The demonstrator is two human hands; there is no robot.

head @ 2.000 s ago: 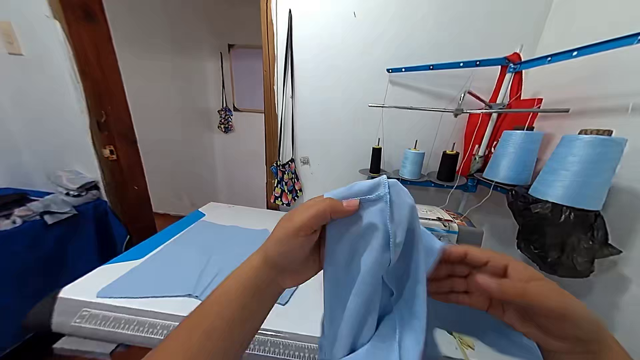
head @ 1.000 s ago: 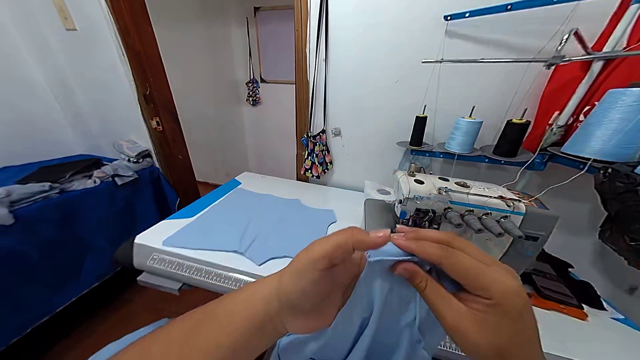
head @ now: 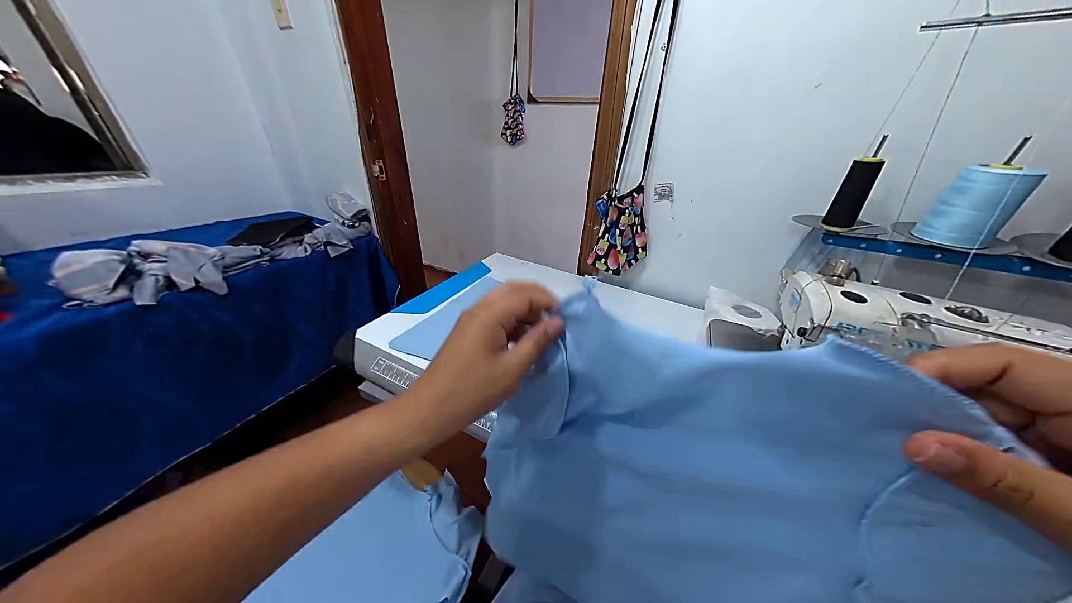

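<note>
A light blue fabric garment [head: 712,452] hangs spread between my two hands, with stitched seams near both of its upper corners. My left hand [head: 511,343] pinches the upper left corner between thumb and fingers. At the right, my right hand [head: 997,427] grips the other edge, its thumb on the near face beside an overlocked seam. Lower down, more light blue fabric [head: 368,544] lies below my left forearm. Behind the garment, a flat light blue piece [head: 444,322] rests on the white sewing table [head: 511,266].
An overlock sewing machine [head: 879,306] stands behind my right hand. Above it, a black thread cone [head: 854,193] and a light blue cone [head: 978,205] sit on a rack. Grey cloth bundles [head: 167,268] lie on a blue-covered table [head: 167,377] at the left. A patterned bag [head: 621,230] hangs by the doorway.
My hands were close together at the bunched fabric a second ago; now they are wide apart with the garment stretched between them. The view has swung left.
</note>
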